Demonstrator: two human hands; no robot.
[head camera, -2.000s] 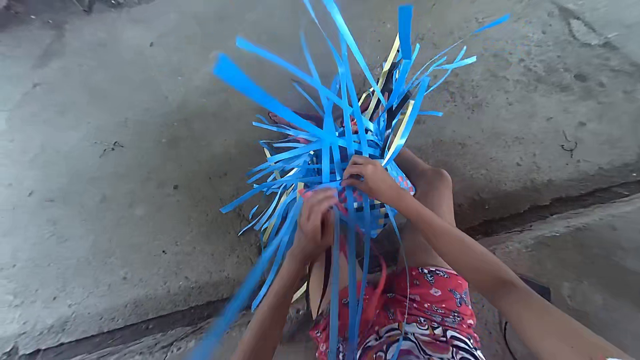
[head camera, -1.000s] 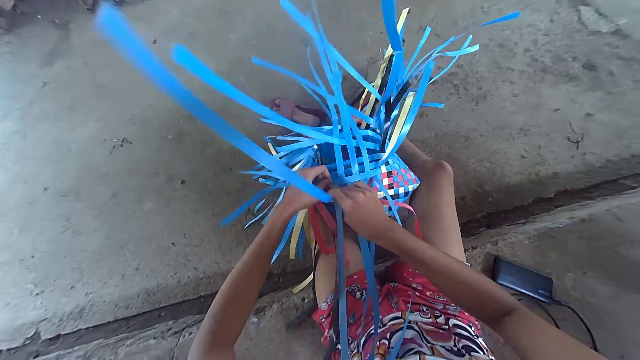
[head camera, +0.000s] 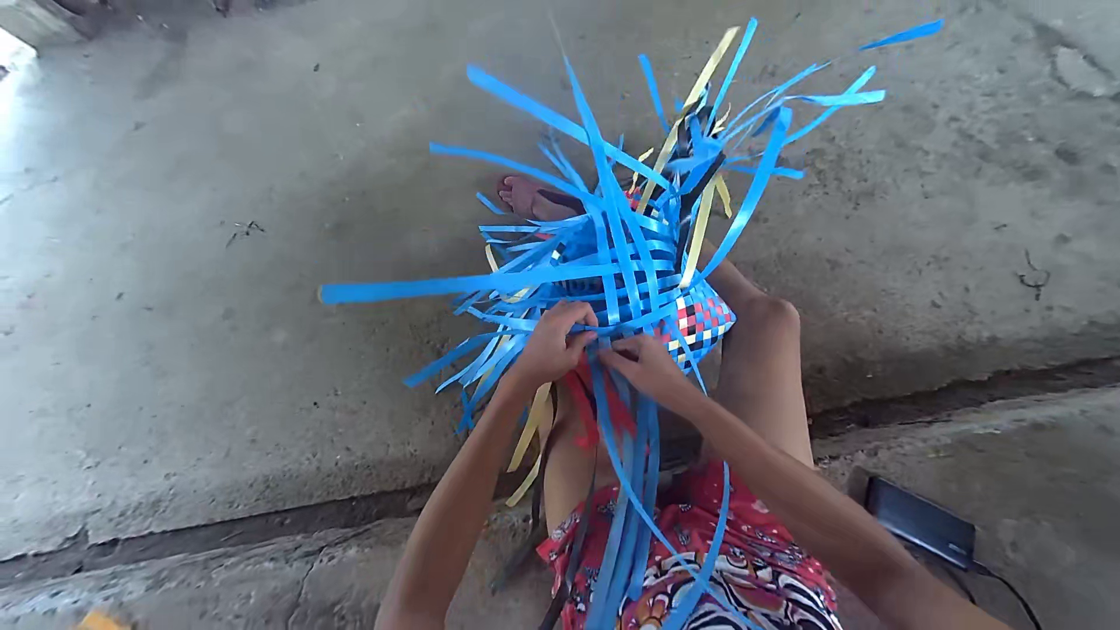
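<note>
A partly woven basket of flat straps (head camera: 700, 324), with a blue, red, black and white checked side, rests between my knees. Loose blue straps (head camera: 420, 287) fan out from it in many directions, with some pale yellow and black ones among them. At the edge of the weave, my left hand (head camera: 560, 337) pinches a blue strap between thumb and fingers. Just to its right, my right hand (head camera: 643, 363) has its fingertips on the blue straps that hang down over my lap. The fingers partly hide the crossing there. Red straps (head camera: 604, 402) hang below both hands.
A black box-shaped device (head camera: 920, 522) with a cable lies on the concrete at the lower right. My bare foot (head camera: 534, 197) shows behind the straps. A crack and a raised edge (head camera: 262, 525) run across the concrete floor. Patterned red cloth (head camera: 691, 542) covers my lap.
A long blue strap that rose from my hands toward the upper left now lies across the weave, pointing left. My hands have stayed close together at the weave's near edge.
</note>
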